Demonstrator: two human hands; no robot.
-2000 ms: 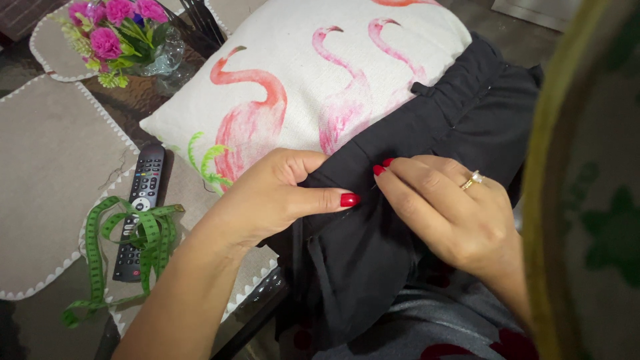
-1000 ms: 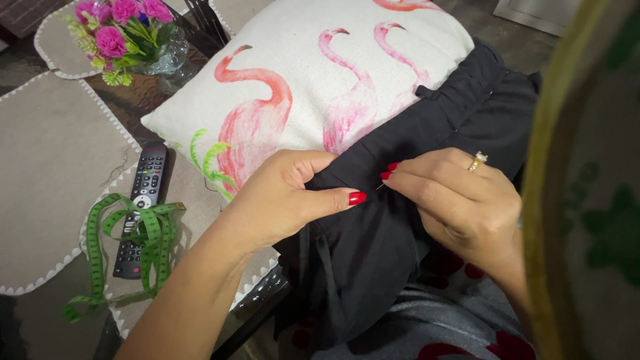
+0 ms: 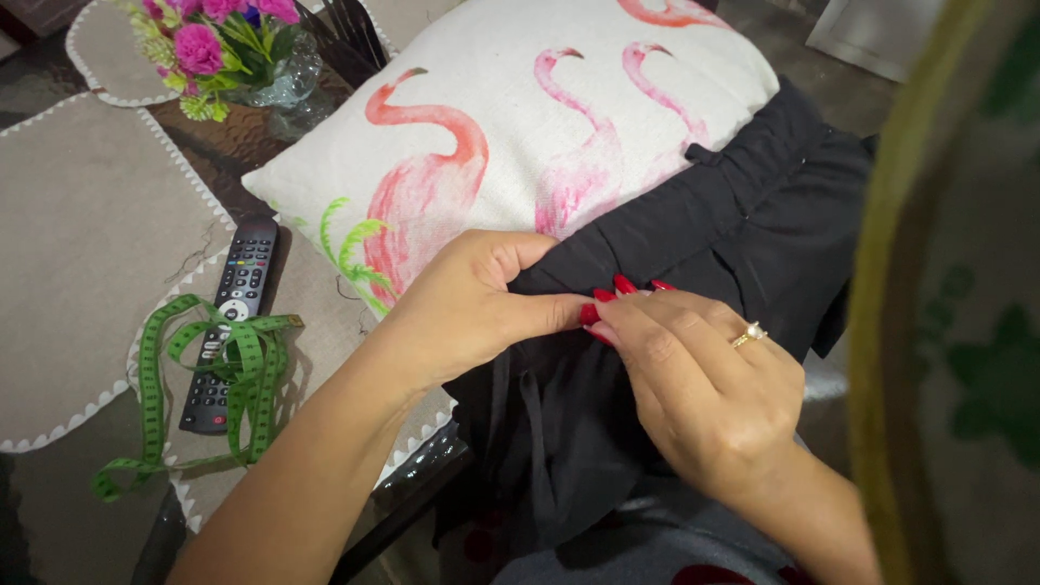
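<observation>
A black fabric garment (image 3: 674, 219) with a gathered waistband and a small loop lies against a white cushion printed with flamingos (image 3: 504, 122). My left hand (image 3: 479, 309) pinches the waistband's edge between thumb and fingers. At the same spot, my right hand (image 3: 707, 366), a ring on one finger, has its fingertips closed on the cloth, touching the left thumb's tip. Whether a needle is between the right fingertips is hidden. Dark fabric strips hang from the garment below my hands.
On the left, a green tape measure (image 3: 264, 390) lies tangled over a black remote control (image 3: 244, 276). Grey scallop-edged placemats (image 3: 89, 244) cover parts of a dark glass table. Pink flowers in a glass vase (image 3: 292, 81) stand behind. A blurred yellow-rimmed object (image 3: 886, 244) blocks the right edge.
My right hand has moved left to meet my left thumb; a second ago a thin needle showed at its fingertips. My left hand keeps its grip on the waistband.
</observation>
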